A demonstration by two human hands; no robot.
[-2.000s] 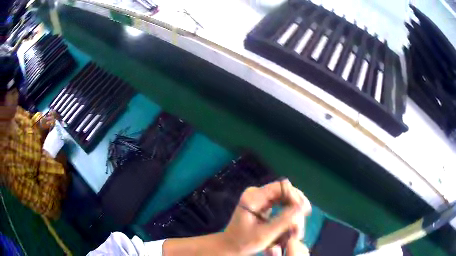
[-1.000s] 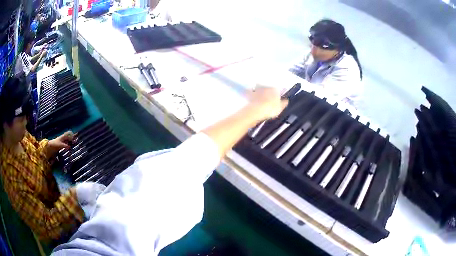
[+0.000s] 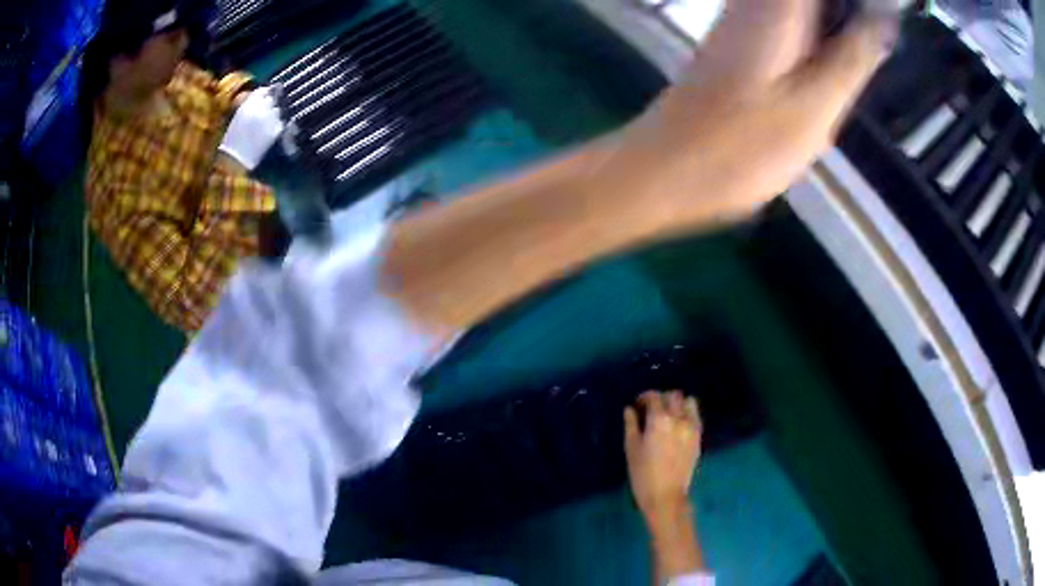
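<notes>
My left hand (image 3: 774,109) is large and blurred at the top, at the end of a bare forearm and pale sleeve. Its fingers are beside the slotted black tray (image 3: 917,218), and a dark thing shows at them, too blurred to name. Pale, silvery tubes (image 3: 960,163) lie in the tray's grooves. My right hand (image 3: 665,446) is small in the lower middle, palm down at a long dark parts tray (image 3: 516,441). Its fingertips are against the dark contents, so I cannot tell if it holds anything.
The raised white shelf edge (image 3: 917,332) curves down the right. The teal bench (image 3: 745,504) lies below it. On the left, a person in a checked shirt (image 3: 155,206) and a white glove works beside another slotted tray (image 3: 390,86). Blue crates (image 3: 52,412) stand at the left edge.
The view has swung down and right from the shelf. My left hand remains raised near the slotted tray. My right hand, out of view a second ago, now shows at the dark parts tray.
</notes>
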